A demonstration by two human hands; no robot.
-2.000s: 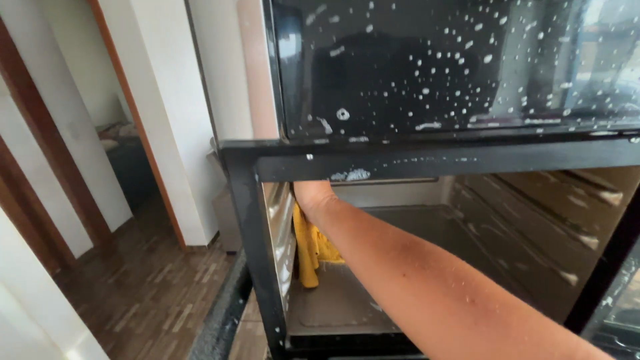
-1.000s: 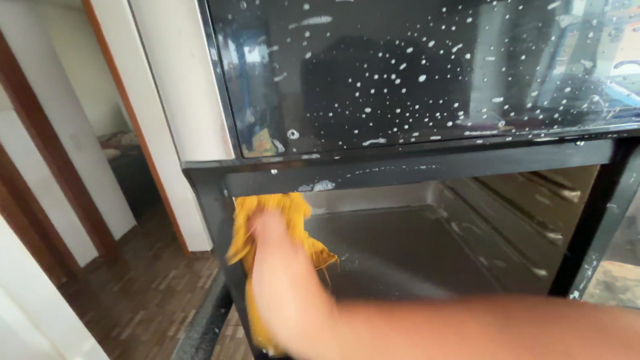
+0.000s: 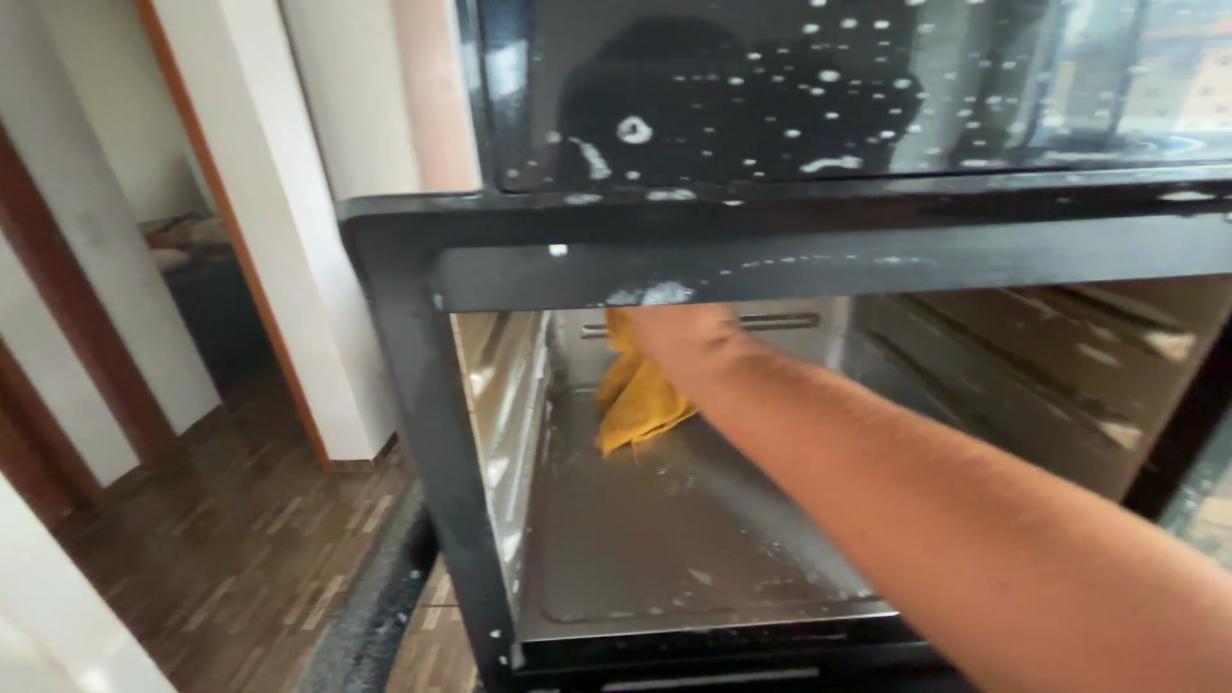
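Note:
My right hand (image 3: 681,332) is inside the open cavity of an oven, shut on a yellow cloth (image 3: 640,399) that hangs below it over the metal oven floor (image 3: 674,539). The fingers are partly hidden behind the top edge of the black front frame (image 3: 693,269). My forearm crosses the opening from the lower right. White foam spots mark the frame and the dark glass panel (image 3: 751,87) above. My left hand is not in view.
Ribbed side racks (image 3: 510,443) line the oven's left wall, and rails (image 3: 1039,356) run along its right wall. A dark, foam-flecked edge (image 3: 371,597) juts out at the lower left. Beyond are a white wall corner (image 3: 337,385) and a tiled floor (image 3: 241,539).
My right hand, with the yellow cloth, has gone from the opening's left front edge deeper into the oven. Two seconds ago it was by the left inner wall.

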